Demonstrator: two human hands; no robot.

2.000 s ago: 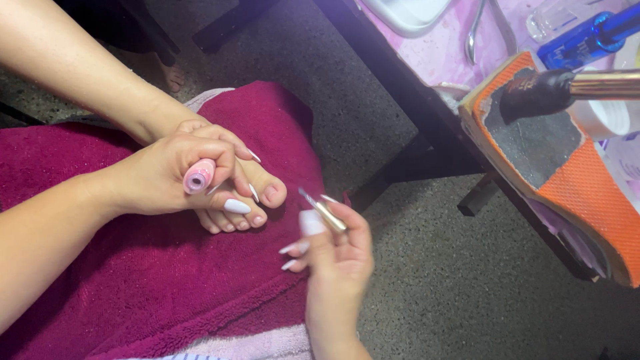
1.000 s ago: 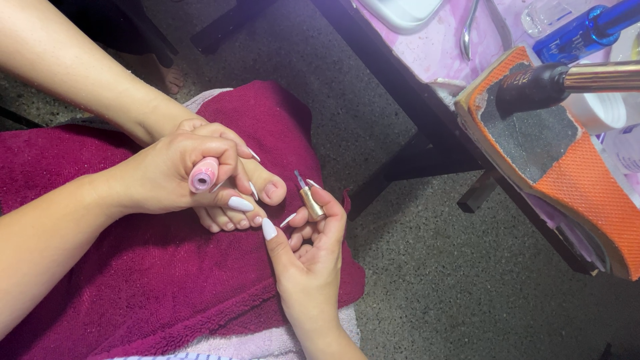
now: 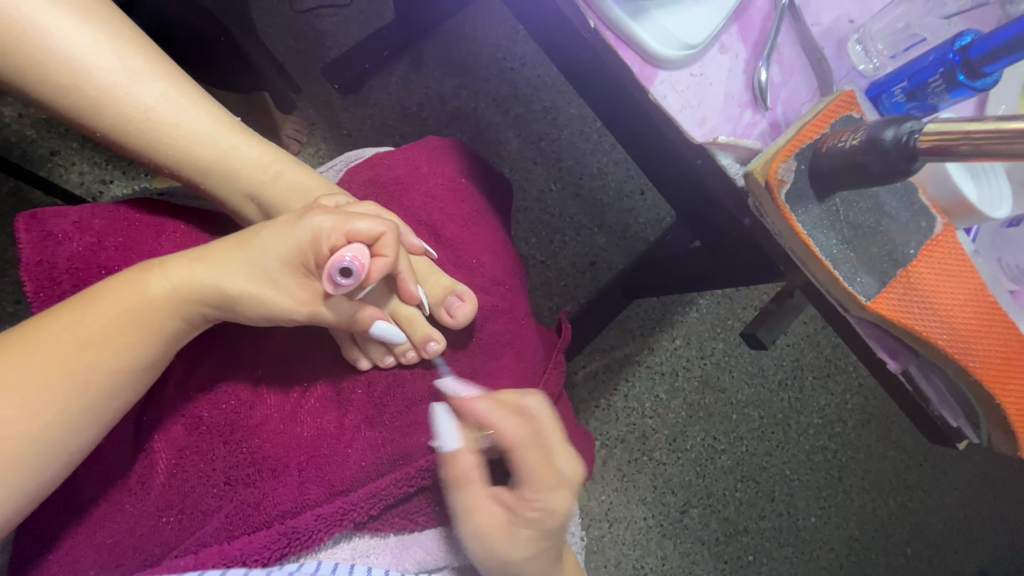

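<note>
My left hand (image 3: 320,264) holds an open pink nail polish bottle (image 3: 346,269), its dark mouth facing the camera, while its fingers rest over another person's bare foot (image 3: 428,292). The foot lies on a magenta towel (image 3: 240,432). Below the toes, my right hand (image 3: 516,472), blurred, pinches a nail polish brush (image 3: 442,368), its cap mostly hidden by the fingers. The brush tip is close to the end of the second toe (image 3: 430,346); whether it touches cannot be told.
At right, a table (image 3: 688,88) bears a white tray (image 3: 668,24), metal nippers (image 3: 772,64), a blue bottle (image 3: 932,76) and a white jar (image 3: 972,192). An orange foot file (image 3: 944,320) juts over its edge, with a dark bottle (image 3: 868,156) above it. Another bare foot (image 3: 280,124) shows at upper left.
My right hand has moved from beside the big toe to below the second toe, with the brush now pointing at that toe. My left hand keeps its hold on the pink bottle.
</note>
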